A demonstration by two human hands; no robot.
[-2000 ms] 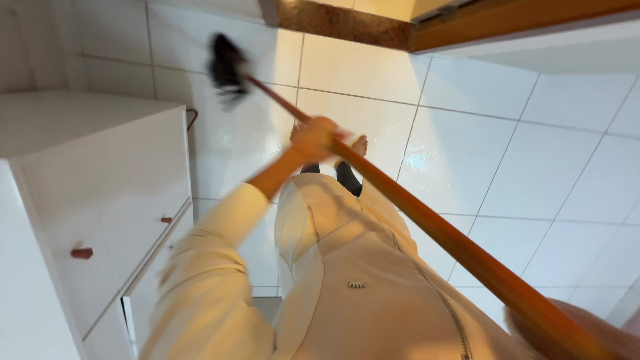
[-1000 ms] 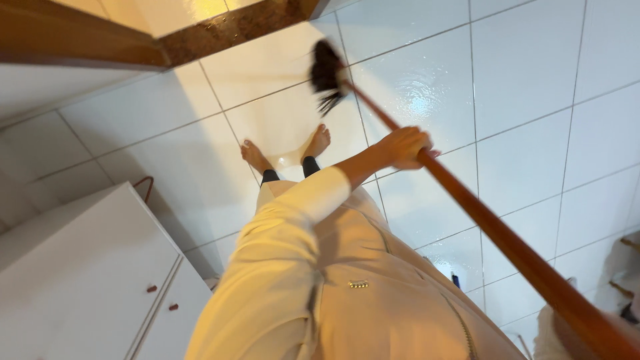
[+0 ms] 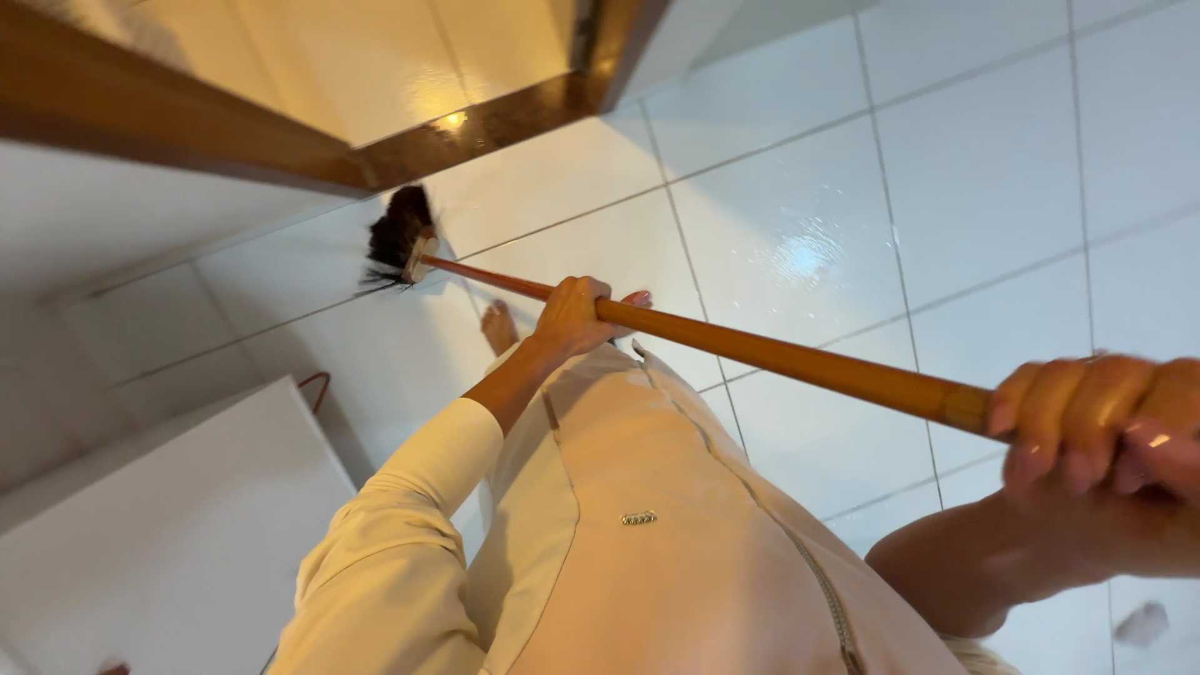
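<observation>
A broom with dark bristles (image 3: 401, 236) and a long orange-brown handle (image 3: 797, 361) slants across the view. Its head is at the tiled floor beside the wooden door frame, left of centre. My left hand (image 3: 577, 317) is wrapped around the lower part of the handle, in front of my light jacket. At the right edge, my right hand (image 3: 1092, 427) grips the upper end of the handle, close to the camera and slightly blurred. The tip of the handle is hidden in that hand.
White floor tiles (image 3: 787, 234) shine as if wet. A wooden door frame (image 3: 169, 112) and a dark stone threshold (image 3: 478, 127) lie at the upper left. A white cabinet (image 3: 187, 544) stands at the lower left. My bare foot (image 3: 499, 326) is near the broom head.
The broom head has moved over to the door frame and threshold. Both hands remain on the handle. The view has turned and shifted considerably, and my right hand shows more clearly.
</observation>
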